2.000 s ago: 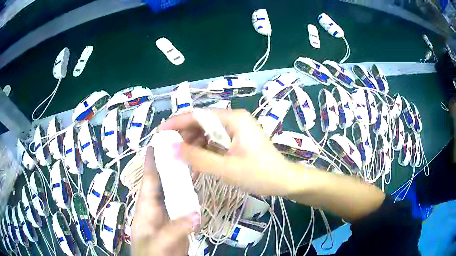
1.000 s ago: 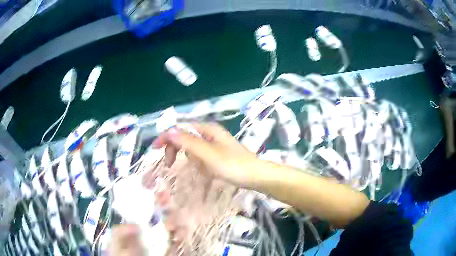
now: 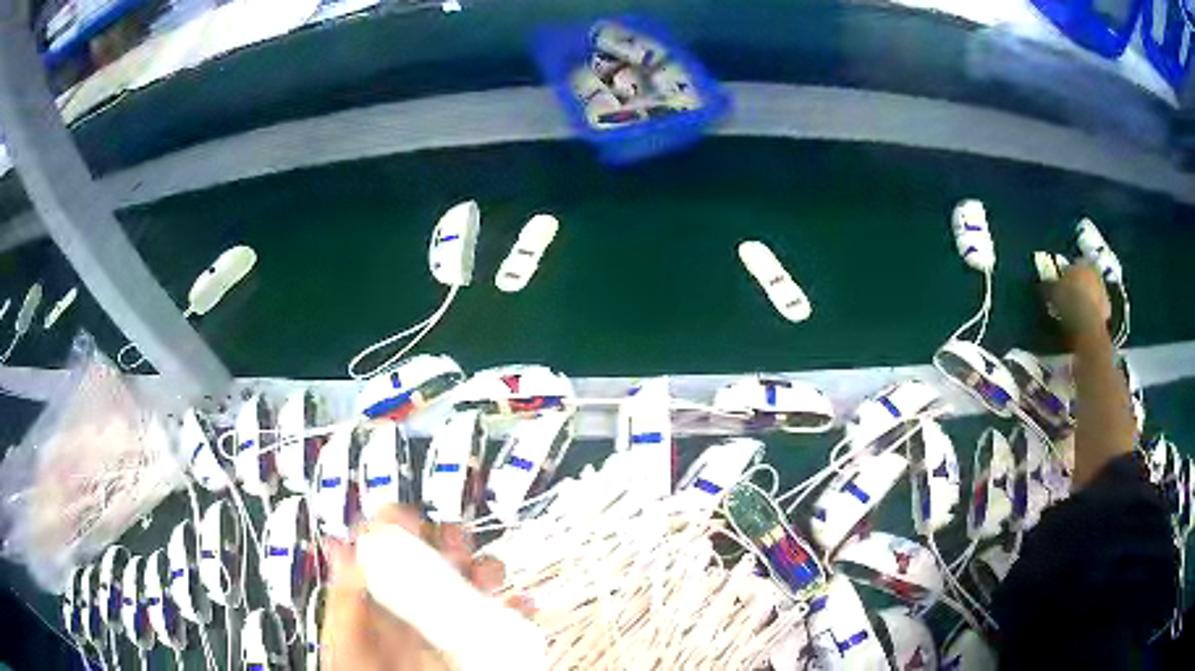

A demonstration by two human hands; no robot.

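My left hand, low and left of centre, is closed around a smooth white elongated housing; its inside is hidden. My right hand reaches over the belt at the far right. Its fingertips are at a small white cover; whether they grip it cannot be told. A pile of pale pink cords lies right of my left hand. An open housing with a green board and red and blue parts lies at the pile's right edge.
White units with blue bands stand in rows on both sides. Corded units and plain covers lie spaced on the green belt. A blue basket of white pieces is beyond. A clear bag of cords lies left.
The view has swung, bringing the blue basket and cord bag further in. My right hand has moved from above the cord pile out over the belt. My left hand stays low with a white housing.
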